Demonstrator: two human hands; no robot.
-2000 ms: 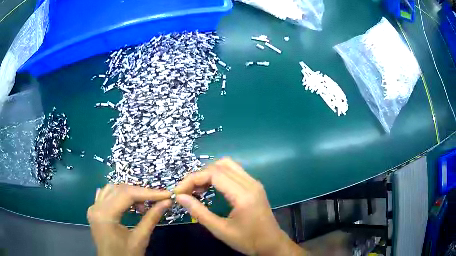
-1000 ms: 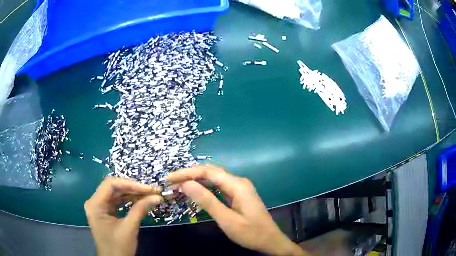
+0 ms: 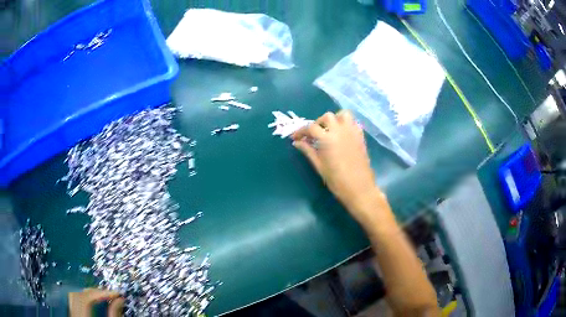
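My right hand [image 3: 335, 145] is over the small pile of white sleeves [image 3: 287, 124], fingertips down at the pile and bent together. Its fingers cover part of the pile, and I cannot tell if they grip a sleeve. My left hand [image 3: 96, 302] is cut off by the bottom edge, beside the lower left of the large heap of assembled parts [image 3: 133, 204]. Its fingers are curled and what they hold is hidden. A small pile of dark metal pieces [image 3: 32, 257] lies at the far left.
A blue plastic bin [image 3: 80, 105] stands behind the heap, a few parts on its floor. A bag of white parts [image 3: 226, 38] lies right of the bin. Another bag of white parts [image 3: 397, 80] lies beyond my right hand. A few loose odd parts [image 3: 231, 102] lie between bin and sleeves.
The view has turned right. My hands have parted: the right has moved from the heap's near end to the white sleeves, while the left stays near the heap's lower end.
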